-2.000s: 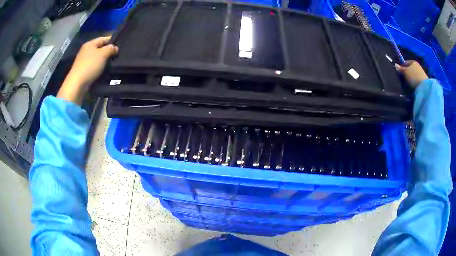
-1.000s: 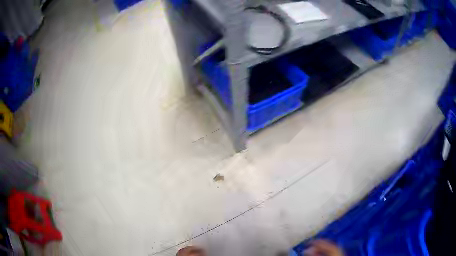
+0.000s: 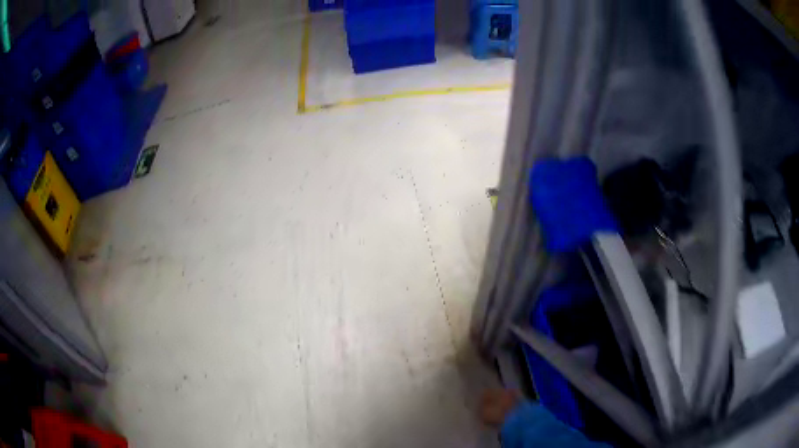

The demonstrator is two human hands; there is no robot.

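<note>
My right hand [image 3: 498,407] is small and blurred at the bottom, right of centre, with its blue sleeve running off to the lower right. No object shows in it, and its fingers cannot be made out. It appears beside the foot of a grey bench frame [image 3: 504,262]. A blue bin [image 3: 554,372] with dark contents, which I cannot make out, stands low behind the frame's bars. A blue piece [image 3: 571,203] is on the frame. My left hand is not in view.
Pale floor [image 3: 350,262] with a yellow line [image 3: 403,94] lies ahead. Blue crates [image 3: 390,35] are stacked at the back, more [image 3: 83,131] at the left by a yellow sign [image 3: 53,203]. A red stool-like object [image 3: 74,430] is lower left. A white sheet [image 3: 760,319] is at the right.
The view has turned from the blue crate and stacked black trays to the floor aisle. My hands are off the trays; my left hand has left the picture. The bench frame is now close at right.
</note>
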